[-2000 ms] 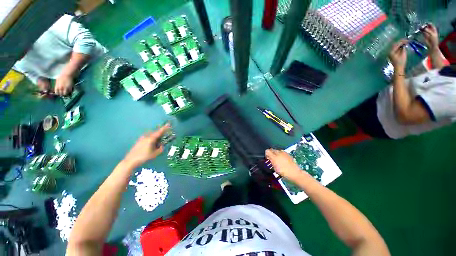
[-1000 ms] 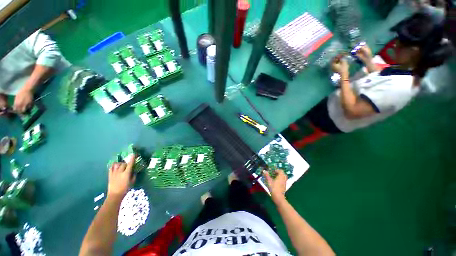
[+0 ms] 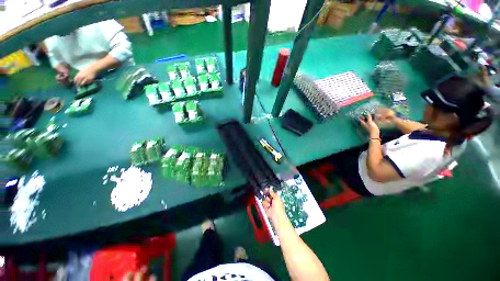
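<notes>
My right hand point(image 3: 272, 204) is at the near end of the long black slotted rack point(image 3: 244, 151), over the left edge of the white tray point(image 3: 317, 215). Its fingers are bent and small; whether they grip anything is unclear. The tray holds loose small green boards point(image 3: 296, 204). My left hand point(image 3: 139, 275) shows only as blurred fingers at the bottom edge, by the red stool. Left of the rack are a layered green board stack point(image 3: 194, 167) and a smaller one point(image 3: 147, 152). A loose heap of white pieces point(image 3: 131, 188) lies in front of them.
Green boards with white rectangles point(image 3: 183, 88) stand farther back. A yellow and black cutter point(image 3: 270, 150) and a black case point(image 3: 296, 122) lie right of the rack. Dark posts point(image 3: 255, 60) rise from the bench. One person sits at right point(image 3: 403, 156), another works at far left point(image 3: 90, 49).
The view has tilted up and shifted. My left hand has left the small board stack and dropped to the bottom edge. My right hand has moved from the loose boards to the rack's end.
</notes>
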